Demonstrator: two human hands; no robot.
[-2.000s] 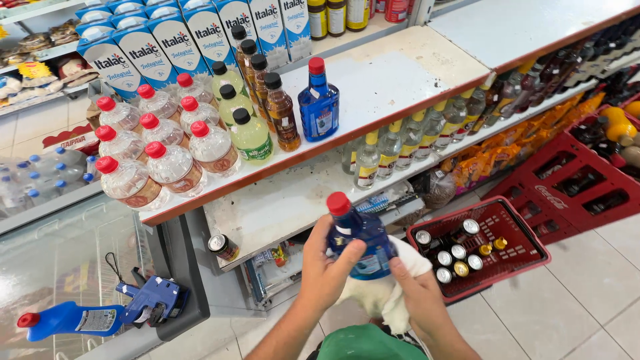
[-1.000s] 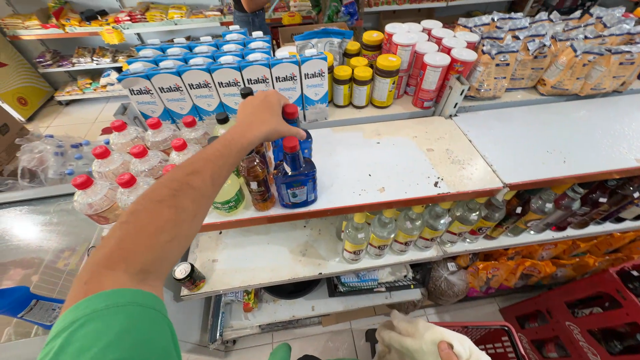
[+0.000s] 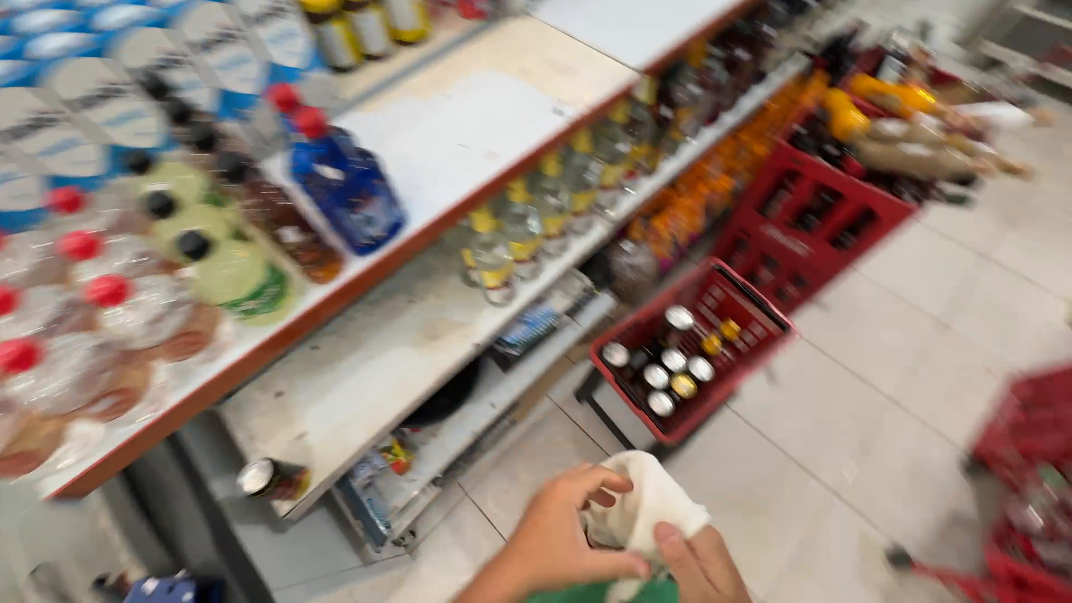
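A white cloth (image 3: 649, 502) is bunched between my hands at the lower middle. My right hand (image 3: 699, 561) grips it from the right, thumb on top. My left hand (image 3: 574, 528) curves around its left side with fingers spread; whether it pinches the cloth cannot be told. On the upper shelf, two blue bottles with red caps (image 3: 356, 197) stand one behind the other, beside brown bottles with black caps (image 3: 280, 218) and green-yellow ones (image 3: 234, 272). Clear bottles with red caps (image 3: 151, 310) stand at the left. The picture is blurred.
The upper shelf (image 3: 477, 109) runs diagonally above a lower shelf (image 3: 352, 377) with clear, yellow-capped bottles (image 3: 519, 226) and a can (image 3: 272, 479). A red shopping basket (image 3: 754, 335) with cans and bottles stands on the tiled floor, beside red crates (image 3: 779, 226). Milk cartons (image 3: 100, 100) fill the upper left.
The hand that was at the blue bottles on the shelf has come back to the cloth. The second blue bottle, earlier in my hands, now stands on the shelf. The view has swung sharply.
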